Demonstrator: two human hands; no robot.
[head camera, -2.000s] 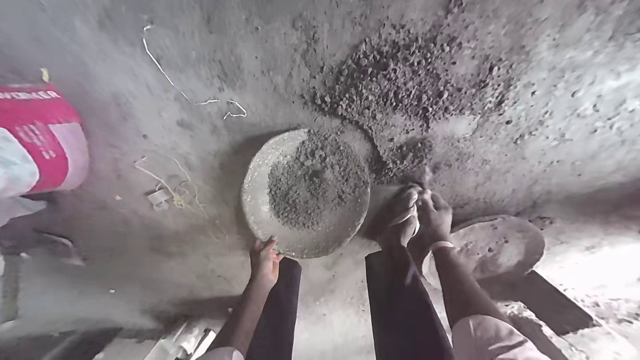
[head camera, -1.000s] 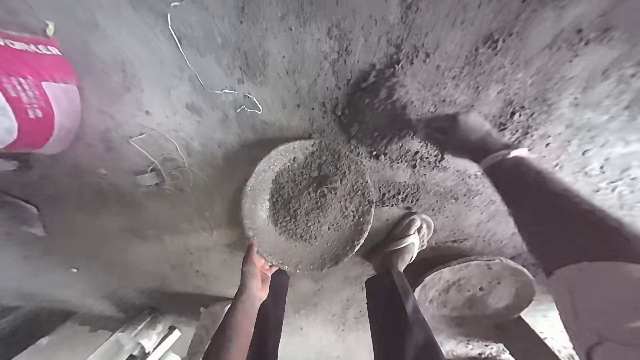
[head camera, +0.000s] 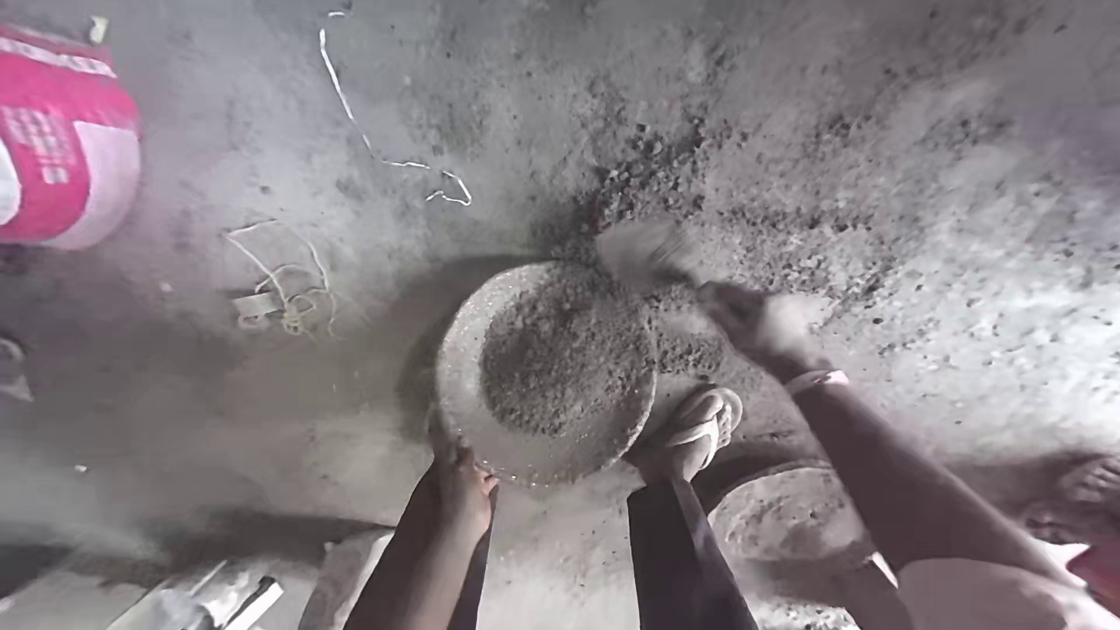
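A round, shallow pan (head camera: 459, 376) stands on the dusty floor, with a heap of grey, crumbly sand or mortar mix (head camera: 564, 354) in it. My left hand (head camera: 468, 481) grips the pan's lower left rim. Beyond the opposite side of the rim, my right hand (head camera: 744, 319) is closed on the handle end of a blurred, flat-bladed hand tool (head camera: 647, 249), which looks like a trowel. The blade lies over the pan's upper right edge and the loose material beside it. Motion blur hides whether the blade carries anything.
Loose grey gravelly material (head camera: 814, 249) spreads over the floor at upper right. A second round pan (head camera: 787, 516) sits at lower right, near my sandalled foot (head camera: 709, 420). String (head camera: 346, 101) lies at upper left, with a pink and white sack (head camera: 96, 166) at the far left.
From beside my foot, my right hand went up to the loose material, then came down and left toward the pan's rim. My left hand stays at the pan's rim.
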